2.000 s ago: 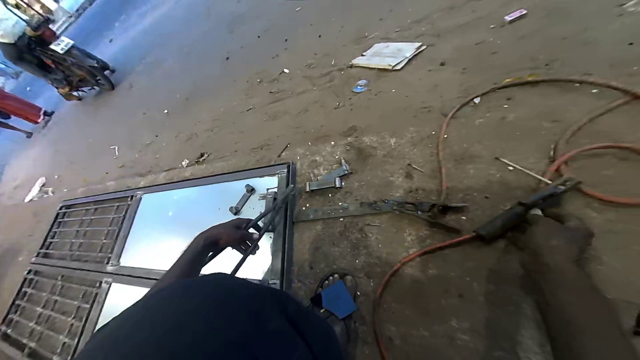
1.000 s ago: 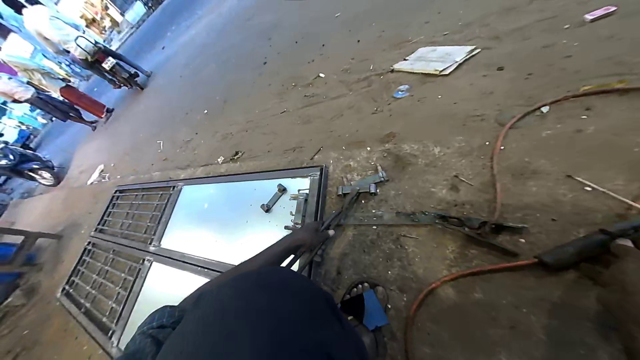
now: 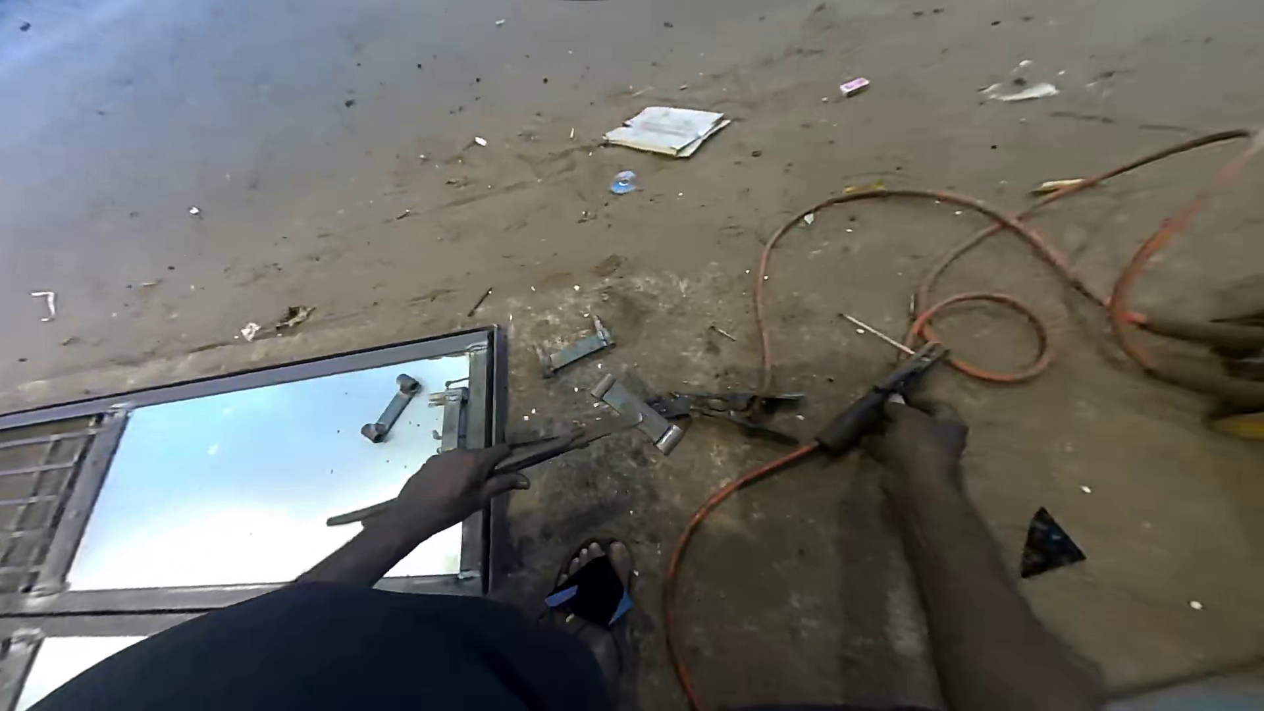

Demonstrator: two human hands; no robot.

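My left hand [image 3: 459,486] is closed on long-handled metal tongs [image 3: 543,451], whose far end meets a metal hinge bracket [image 3: 637,413] over the ground. My right hand [image 3: 920,434] grips a welding electrode holder [image 3: 879,400] with a thin welding rod [image 3: 875,333] in its jaws, pointing up and left. An orange cable runs from the holder's rear. A second bracket [image 3: 579,352] lies on the ground, and a third [image 3: 392,408] rests on the shiny sheet panel of a metal door frame [image 3: 498,395], near my left hand. Other dark metal pieces [image 3: 731,407] lie beside the first bracket.
Orange cable [image 3: 765,286] loops over the dirt ground ahead and right. Folded paper [image 3: 667,130] and small litter lie farther off. My sandalled foot [image 3: 592,583] stands beside the frame's corner. At the right edge are dark cable ends [image 3: 1200,336] and a dark triangular piece [image 3: 1051,545].
My left hand has moved the tongs away from the frame's edge, out over the ground, and a bracket now shows at their tip. My right hand still holds the electrode holder.
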